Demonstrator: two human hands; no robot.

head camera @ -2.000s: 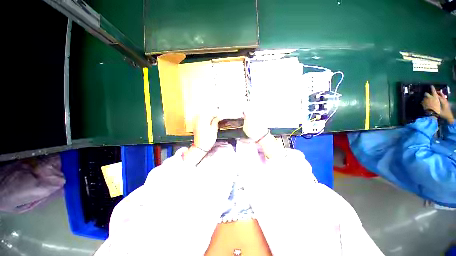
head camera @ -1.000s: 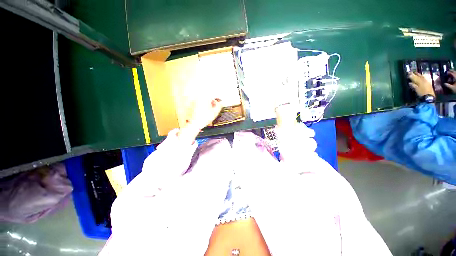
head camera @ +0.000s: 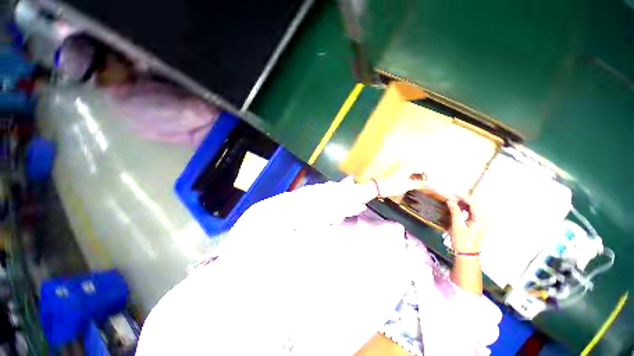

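Observation:
An open tan-yellow carton [head camera: 379,132] lies on the green bench, with a bright white area over most of its inside. Brown stacked parts [head camera: 425,206] show at its near end. My left hand [head camera: 400,183] is over the carton's near side, just left of the brown parts. My right hand [head camera: 467,224] is at the near right corner, fingertips bent together beside the parts. Glare and blur hide whether either hand holds anything. White papers [head camera: 525,208] lie right of the carton.
A power strip [head camera: 549,271] with plugs and white cables lies beyond the papers. A dark green board [head camera: 480,62] is behind the carton. Blue bins [head camera: 261,201] stand beside the bench, one holding black items and a pale sheet. A person in pink [head camera: 160,111] is at upper left.
The view has swung left and tilted. My right hand has left the papers and come to the carton's near corner. My left hand stays at the carton's near side.

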